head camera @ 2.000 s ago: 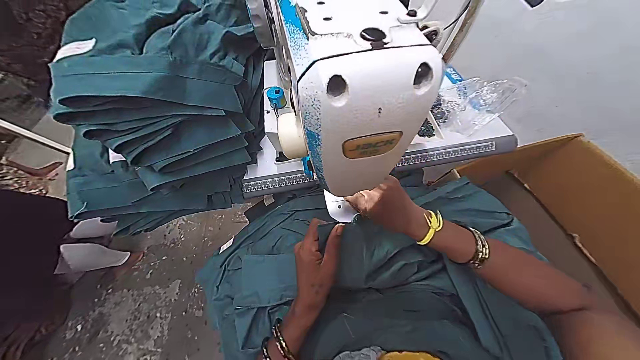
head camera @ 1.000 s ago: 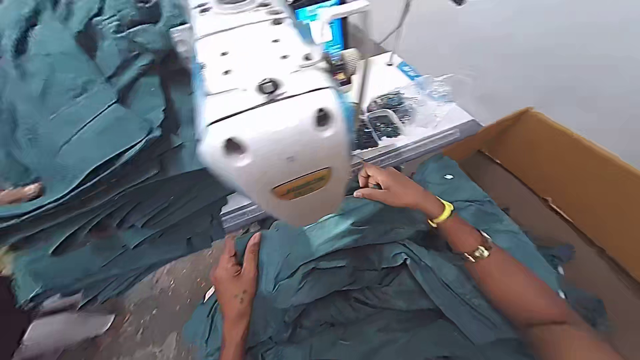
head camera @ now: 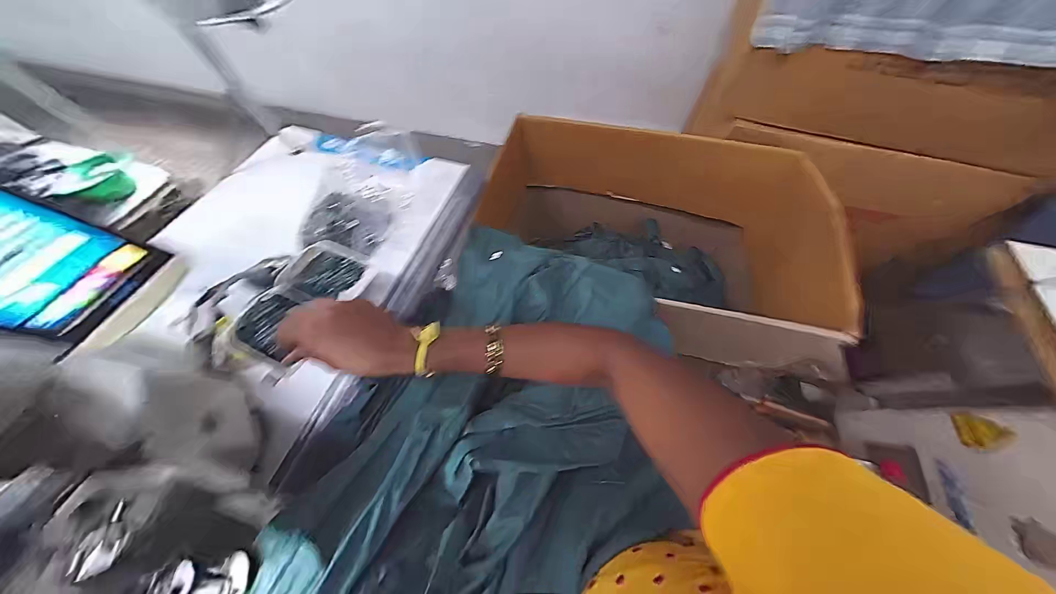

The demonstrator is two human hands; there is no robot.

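Observation:
My right hand (head camera: 338,337) reaches over an open plastic container (head camera: 262,322) of small dark pieces, its fingers at the near side; whether they hold anything cannot be told. A second container (head camera: 330,274) of dark pieces stands just behind it. Teal fabric garments (head camera: 544,437) lie bunched below my right forearm and reach up to the cardboard box. My left hand is outside the view. The sewing machine (head camera: 157,404) shows blurred at the lower left.
The open cardboard box (head camera: 668,165) holds more teal fabric (head camera: 635,256). A lit screen (head camera: 62,264) stands at the left. Clear plastic bags (head camera: 363,190) lie on the white tabletop (head camera: 264,198). More cardboard (head camera: 891,115) stands at the back right.
The view has swung far to the right. My right hand has left the fabric by the machine and is now at the container. My left hand, earlier on the fabric, has gone out of view.

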